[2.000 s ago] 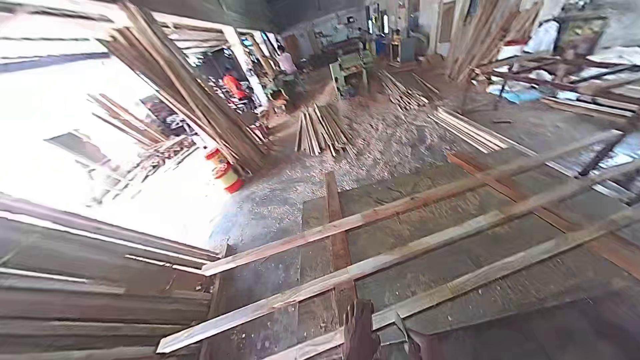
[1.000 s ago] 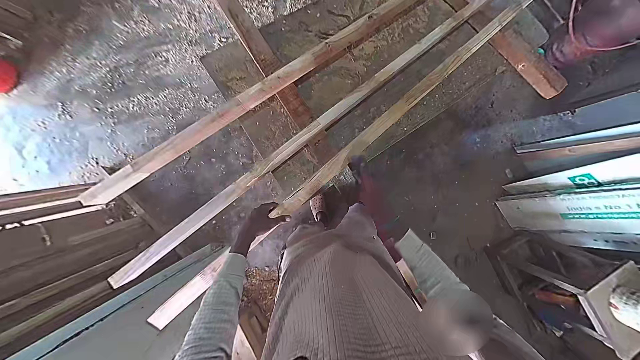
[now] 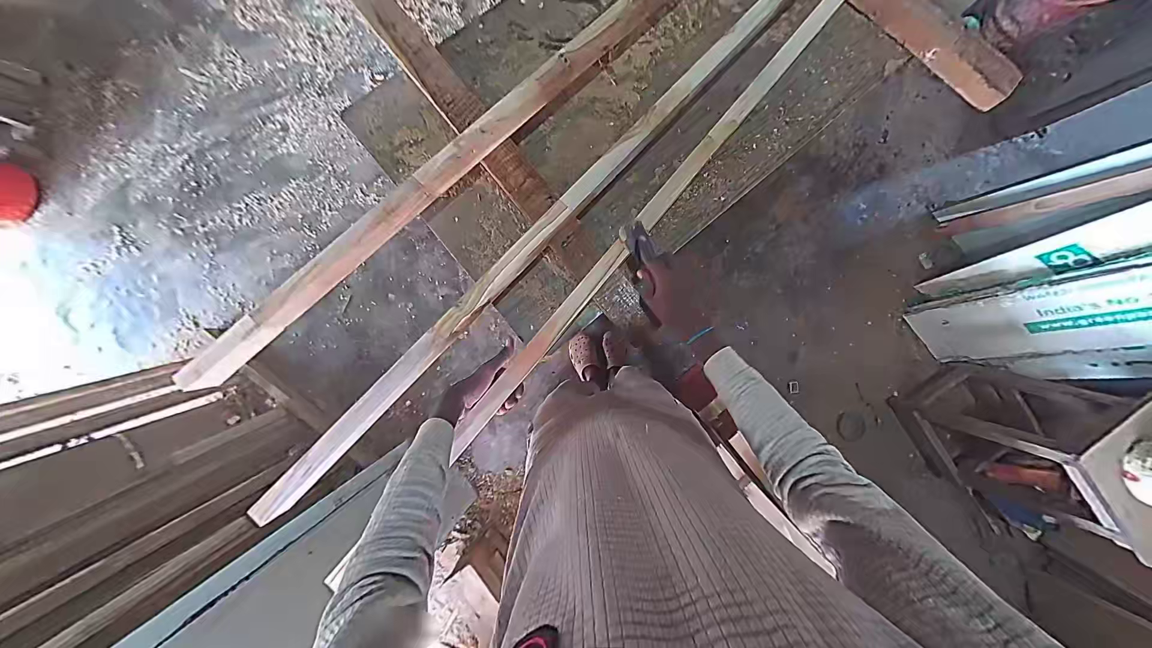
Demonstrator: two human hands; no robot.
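Note:
My left hand [image 3: 486, 387] grips the nearest long wooden batten [image 3: 576, 301] close to its lower end. My right hand [image 3: 659, 281] is at the same batten farther up, its fingers around a small dark object [image 3: 637, 238] that touches the wood; what it is I cannot tell. Beyond lie a second batten [image 3: 432, 337] and a thicker wooden length [image 3: 360, 238], slanting the same way. They cross over a brown wooden beam [image 3: 450, 99].
Long timbers [image 3: 135, 504] fill the lower left. White boards bearing writing [image 3: 981, 328] and a wooden frame stand [image 3: 999, 432] are at the right. Another beam end [image 3: 972, 72] lies upper right. My feet [image 3: 594, 351] stand close by the batten.
The view has tilted down strongly since the oldest frame. Against one second ago, the nearest batten's lower end extends past my left hand, and both hands remain at that batten.

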